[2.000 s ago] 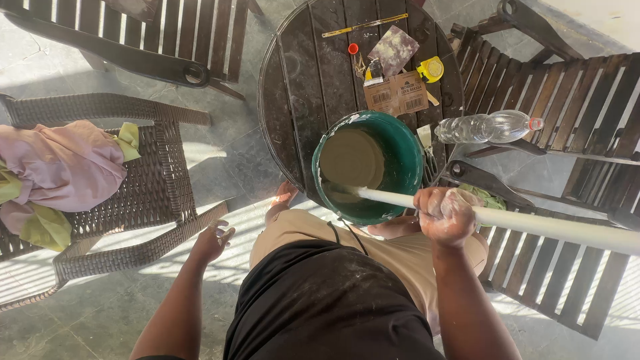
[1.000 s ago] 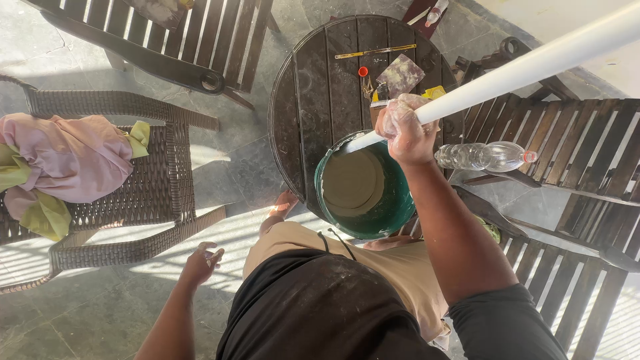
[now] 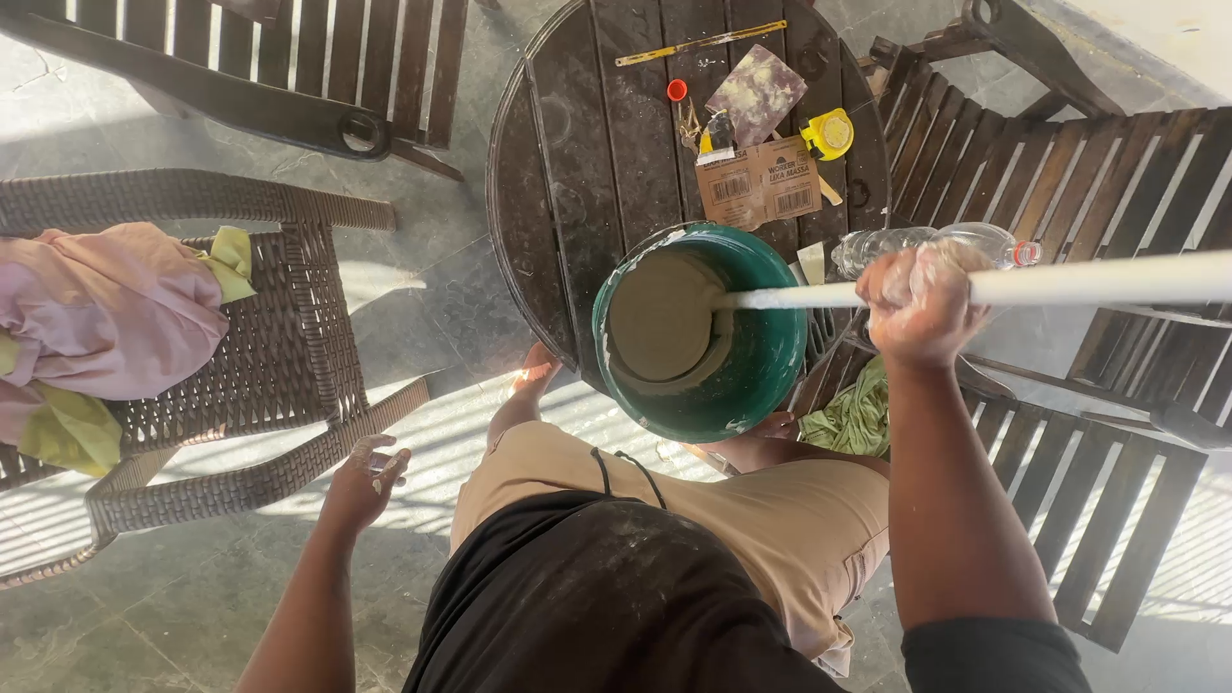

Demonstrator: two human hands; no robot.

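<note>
My right hand (image 3: 926, 300), smeared with pale paste, is closed around a long white pole (image 3: 1107, 280). The pole's far end dips into grey-brown paste (image 3: 659, 318) in a green plastic bucket (image 3: 760, 385). The bucket is at the near edge of a round dark wooden table (image 3: 568, 125). My left hand (image 3: 369, 474) hangs at the left over the floor, fingers apart and holding nothing, with dried paste on it. Just behind my right hand lies a clear plastic bottle (image 3: 890, 245).
On the table lie a yellow tape measure (image 3: 829, 134), a flattened sandpaper carton (image 3: 736, 188), a red cap (image 3: 678, 89), a stained square sheet (image 3: 757, 94) and a narrow yellow strip (image 3: 703, 43). A woven chair (image 3: 231, 375) with cloths stands left, slatted chairs (image 3: 1097, 500) right.
From one second ago, my right hand has moved right, away from above the bucket's far rim. The pole has swung from a steep diagonal to nearly level across the view.
</note>
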